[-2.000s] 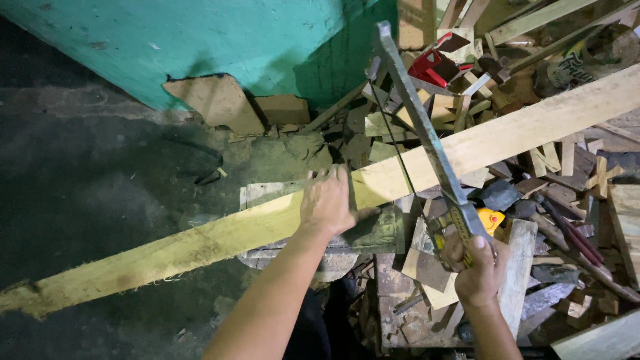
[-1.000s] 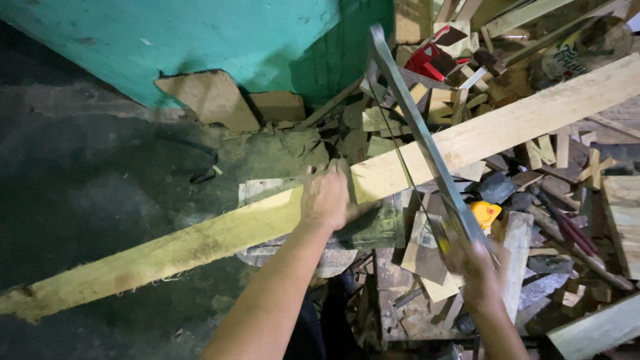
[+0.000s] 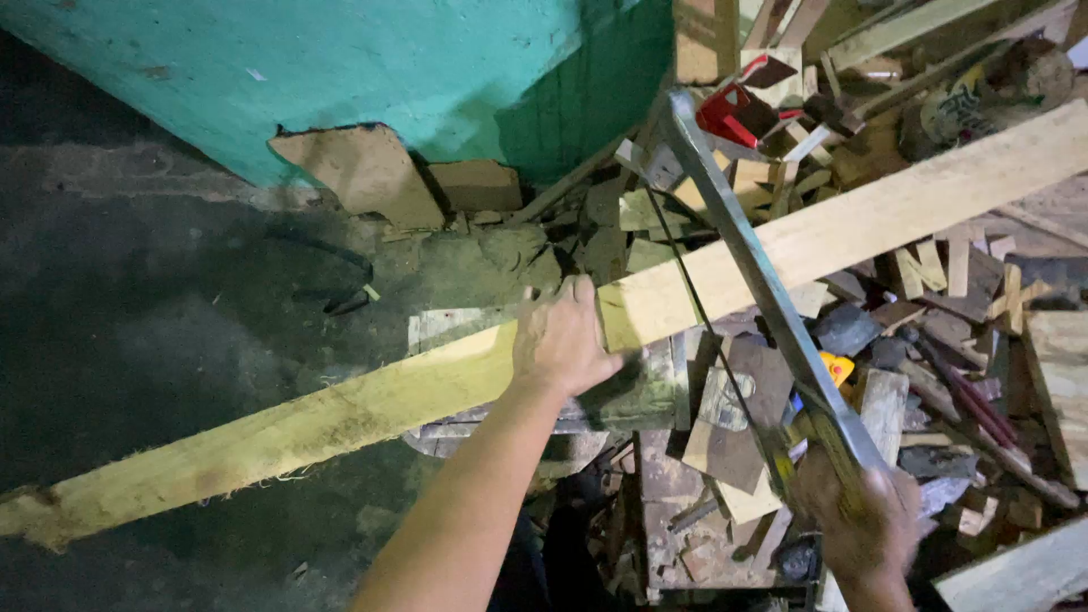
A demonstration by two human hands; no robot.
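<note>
A long wooden plank [image 3: 824, 246] runs from the lower left to the upper right, resting across a low wooden block [image 3: 654, 382]. My left hand [image 3: 561, 340] presses on the plank near its middle, fingers curled over the far edge. My right hand [image 3: 858, 510] grips the handle of a metal-framed bow saw [image 3: 756, 263]. The saw's thin blade crosses the plank a little to the right of my left hand, and its frame slants over the wood. The right hand is slightly blurred, and its fingers partly hide the handle.
Wood offcuts [image 3: 739, 416] lie heaped at the right, with a yellow tool [image 3: 837, 367] and a red object [image 3: 727, 115] among them. A teal wall [image 3: 382, 68] stands beyond, with a broken board [image 3: 365, 170] leaning on it. Dark floor [image 3: 195, 323] lies at the left.
The saw and my right hand have shifted back and forth along the blade's line, now lower than two seconds ago. My left hand and the plank stay in place.
</note>
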